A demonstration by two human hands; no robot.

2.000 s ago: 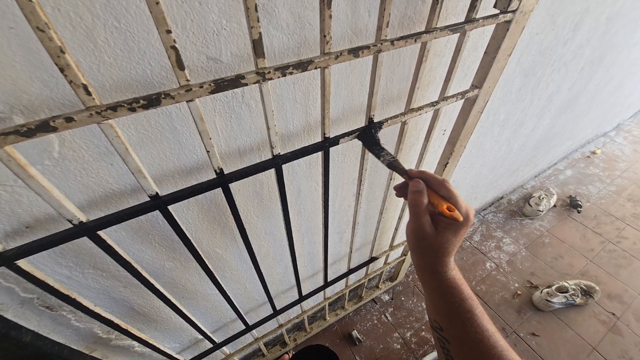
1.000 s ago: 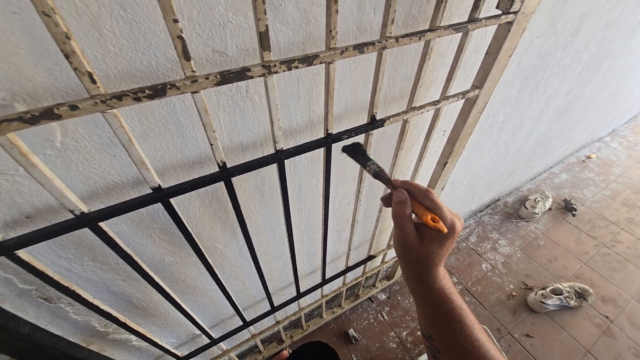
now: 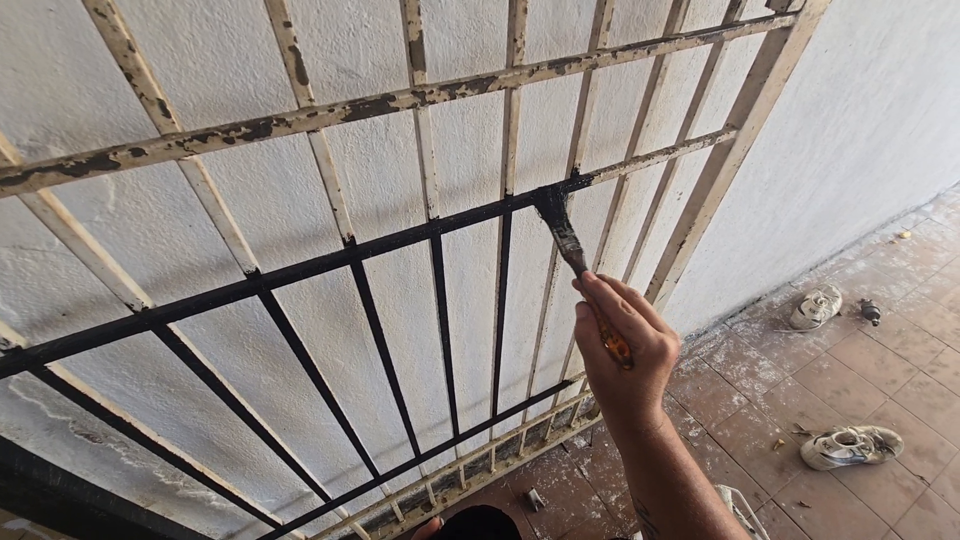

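Note:
My right hand [image 3: 626, 345] is shut on the orange handle of a paintbrush [image 3: 574, 251]. The dark bristles touch the lower side of a black-painted horizontal bar [image 3: 397, 238] of a metal grille, near where its black coat ends. Right of there the bar shows chipped cream paint [image 3: 660, 156]. Several upright bars below it are black; those above are cream. At the bottom edge, a small bit of skin [image 3: 427, 529], perhaps part of my left hand, shows beside a dark rounded object [image 3: 480, 523]; what it holds is hidden.
A rough white wall [image 3: 465, 161] stands close behind the grille. On the tiled floor [image 3: 750, 405] at right lie two worn shoes [image 3: 816, 307], [image 3: 851, 447] and a small dark object [image 3: 870, 311]. A small piece of debris [image 3: 534, 499] lies near the grille's foot.
One second ago the brush was just below the bar; now its bristles touch it. Since two seconds ago, black paint has spread rightward along the bar, covering a cream patch.

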